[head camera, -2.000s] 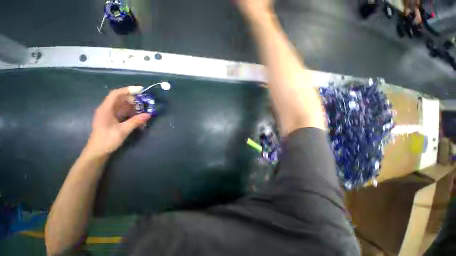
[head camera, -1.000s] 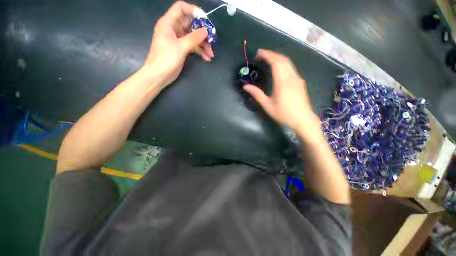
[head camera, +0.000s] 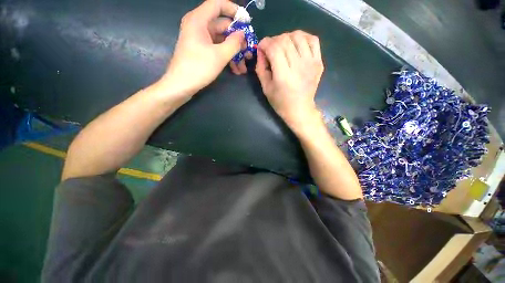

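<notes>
My left hand (head camera: pixel 202 47) holds a blue circuit board (head camera: pixel 242 37) between thumb and fingers at the top centre. A white lead with a pale round disc (head camera: pixel 260 4) runs up from the board. My right hand (head camera: pixel 290 69) is at the board's right edge with its thumb and fingertips pinched together. A small red spot shows at these fingertips; what they pinch is too small to tell. The black housing is not visible; the right hand may cover it.
A large tangled pile of blue boards (head camera: pixel 421 143) lies at the right, partly on cardboard. A small green piece (head camera: pixel 344 126) lies left of it. A pale metal rail (head camera: pixel 382 27) runs behind the bench. An open cardboard box (head camera: pixel 415 243) stands below the pile.
My right hand has moved up and left from the black housing to the board in my left hand. The housing is out of sight. The green piece has come into view.
</notes>
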